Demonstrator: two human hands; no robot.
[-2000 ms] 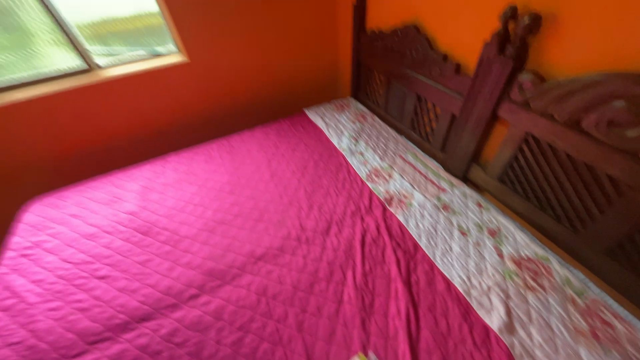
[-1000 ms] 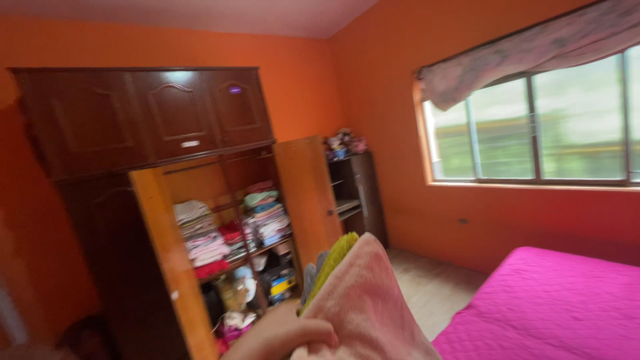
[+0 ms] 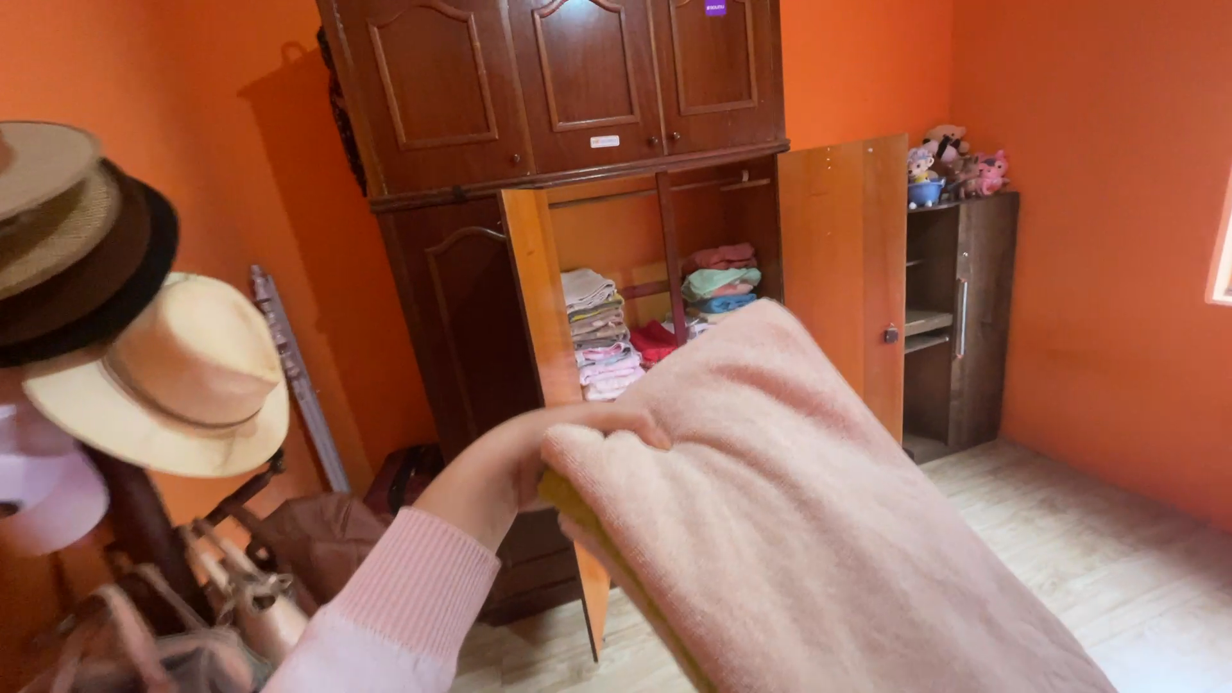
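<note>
A folded pink blanket or towel (image 3: 770,500) fills the lower middle of the view, with a mustard-yellow cloth (image 3: 602,549) beneath its left edge. My left hand (image 3: 587,443), in a ribbed pink cuff, grips the bundle at its near left corner, fingers pressed into the pink cloth. My right hand is not in view; the cloth may hide it. Beyond the bundle stands a dark wooden wardrobe (image 3: 452,318) with its lower doors swung open. Inside are a stack of folded clothes (image 3: 602,332) and folded garments in pink, mint and blue (image 3: 720,279).
Close on the left, several hats (image 3: 202,375) and bags (image 3: 269,597) hang from a rack. An open wardrobe door (image 3: 842,279) juts out at the right, another (image 3: 539,289) at the left. Behind is a dark cabinet (image 3: 982,327) topped with stuffed toys (image 3: 991,173). Pale floor (image 3: 1107,568) shows at right.
The view has swung from the pink bed to the wardrobe, which now appears closer. The pink bundle and my left hand, seen one second ago, remain in front of me.
</note>
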